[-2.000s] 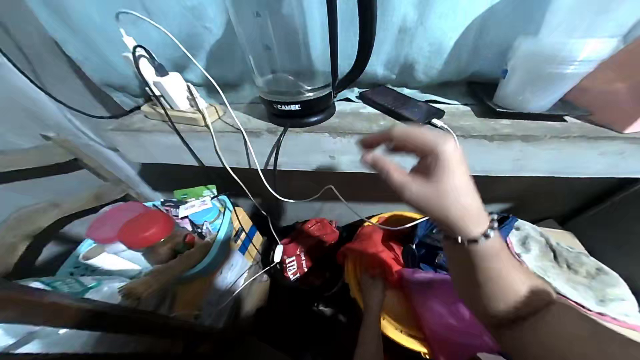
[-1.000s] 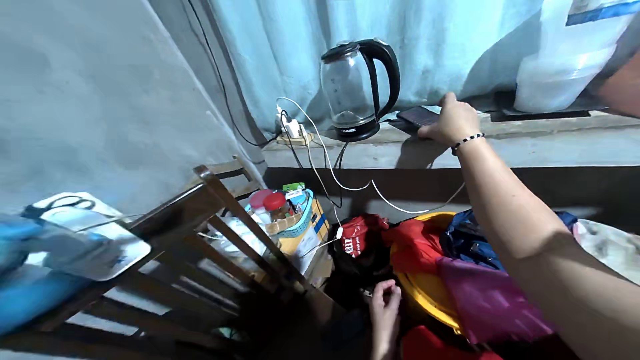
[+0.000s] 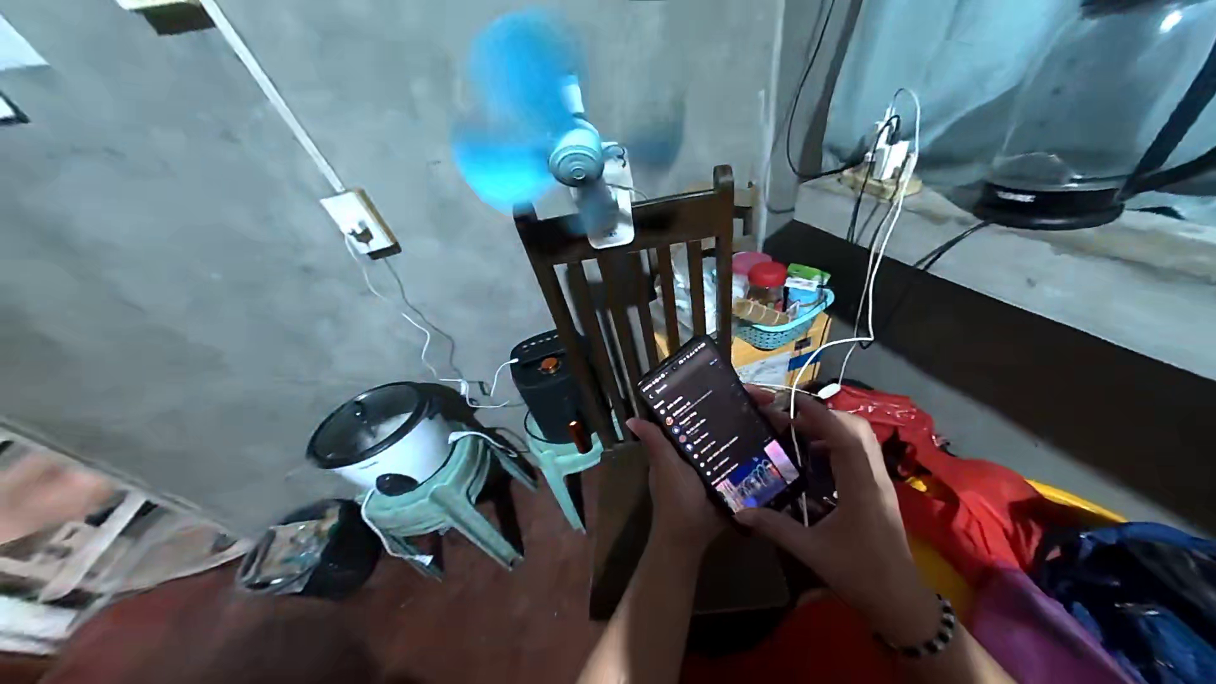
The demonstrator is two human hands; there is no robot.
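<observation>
A smartphone (image 3: 724, 427) with its screen lit is held upright and tilted in front of me. My left hand (image 3: 676, 489) grips its left side and lower edge. At the right, my right hand (image 3: 841, 494), with a beaded bracelet on the wrist, has its thumb at the phone's bottom corner and its fingers beside the phone's right edge. A white charging cable (image 3: 796, 418) runs down by the right hand's fingers, where its end is hidden. Behind the phone stands a dark wooden chair (image 3: 622, 266).
A clip fan (image 3: 577, 161) with blurred blue blades is on the chair's back. A rice cooker (image 3: 399, 446) sits on a green plastic stool (image 3: 456, 499). An electric kettle (image 3: 1052, 204) and plugged-in cables are on the right ledge, above a yellow basin (image 3: 1073, 501) of clothes.
The view has swung far to the left. My right hand, before at the phone on the ledge, is now in front of me at the held phone. My left hand has closed on the phone.
</observation>
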